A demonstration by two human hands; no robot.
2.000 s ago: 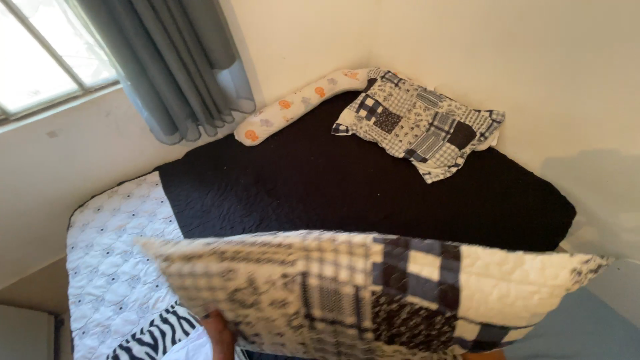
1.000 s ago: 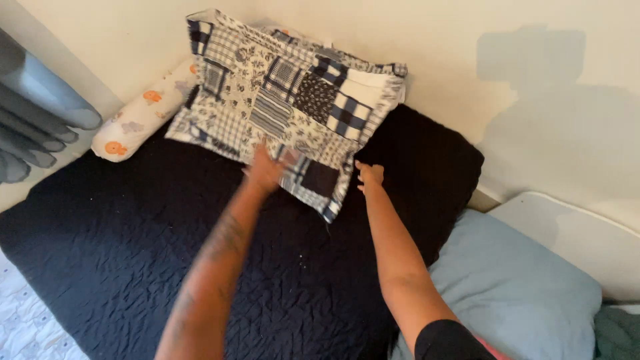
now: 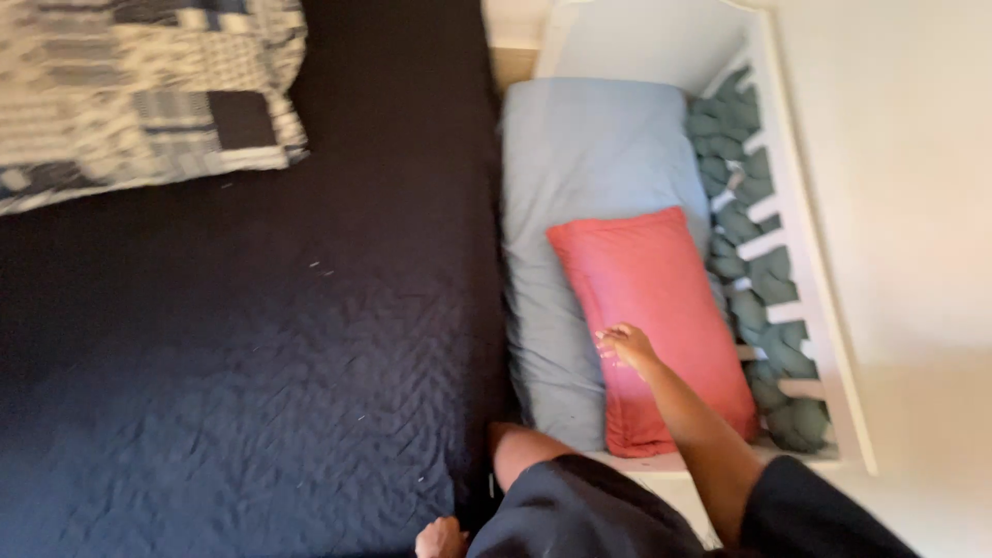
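My right hand (image 3: pixel 622 346) hangs over a red pillow (image 3: pixel 647 287), its fingers apart and slightly bent; whether they touch the cloth is unclear. The red pillow lies on a larger blue-grey pillow (image 3: pixel 597 147) inside a white crib (image 3: pixel 806 225). At the bottom edge, my left hand (image 3: pixel 440 538) is partly in view beside the bed, near the dark quilted bedspread (image 3: pixel 256 325); its fingers look curled, but their grip cannot be made out. A patchwork pillow (image 3: pixel 178 85) in black, cream and blue lies on the bedspread at the upper left, away from both hands.
A dark green braided bumper (image 3: pixel 775 275) runs along the crib's slatted right side. The crib stands close against the bed's right edge, with a pale wall (image 3: pixel 914 194) to its right. My bent leg (image 3: pixel 527 453) is between bed and crib.
The view has swung right to the crib. Both hands have left the patchwork pillow area, where they were reaching one second ago; the right is now over the red pillow, the left low by the bed.
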